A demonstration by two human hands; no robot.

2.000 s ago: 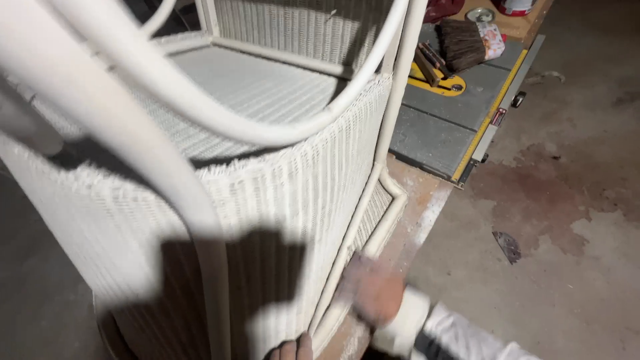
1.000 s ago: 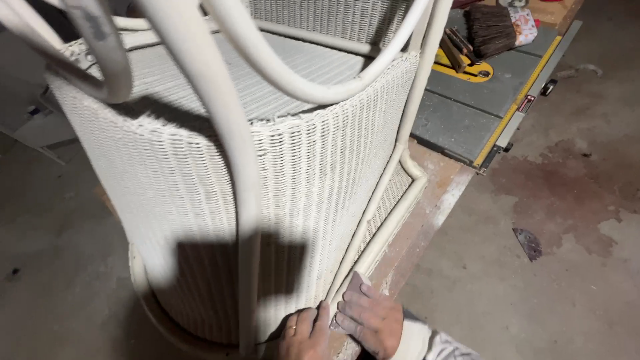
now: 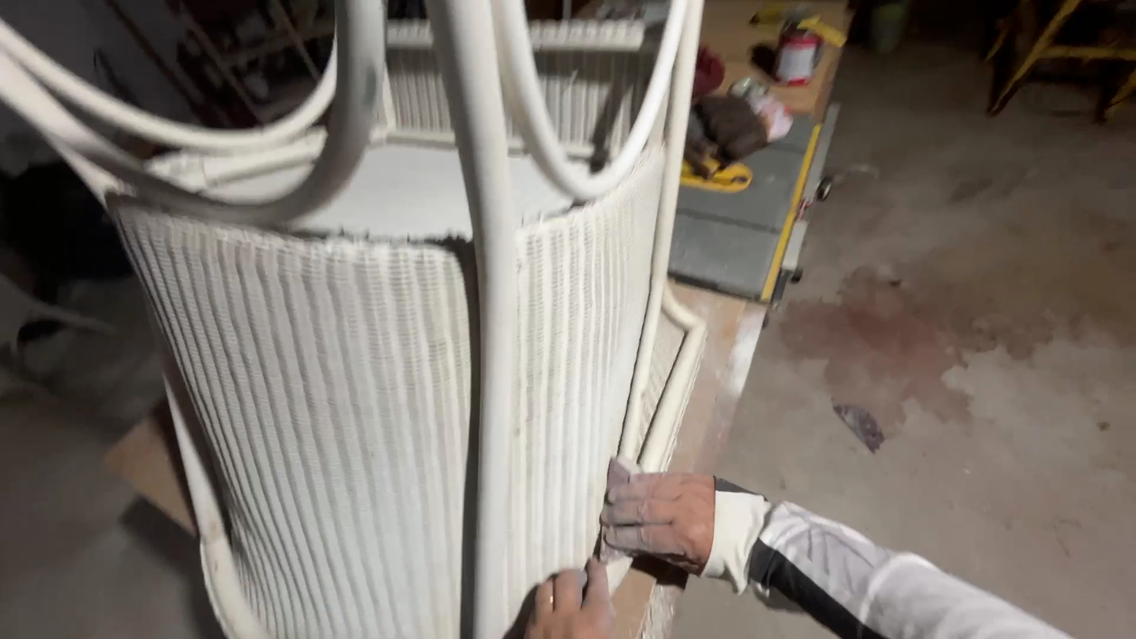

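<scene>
A white-painted wicker chair [image 3: 355, 382] with curved cane poles fills the middle and left of the head view. My right hand [image 3: 661, 519], dusty and in a white sleeve, presses a piece of sandpaper [image 3: 619, 479] against the lower right frame pole [image 3: 670, 408]. Just left of it, at the bottom edge, my left hand [image 3: 572, 608] rests its fingers on the lower part of the chair; a ring shows on one finger. The rest of that hand is out of view.
Under the chair is a wooden board [image 3: 728, 355]. A grey table saw top [image 3: 737, 240] with a yellow-edged rail lies behind, bearing a brush [image 3: 732, 129], a yellow insert plate [image 3: 723, 177] and, farther back, a red can [image 3: 797, 58]. A dark scrap [image 3: 859, 426] lies on the concrete floor.
The view has shifted to take in more of the background. My right hand stays at the lower frame pole, where it was blurred two seconds ago; my left hand remains close beside it.
</scene>
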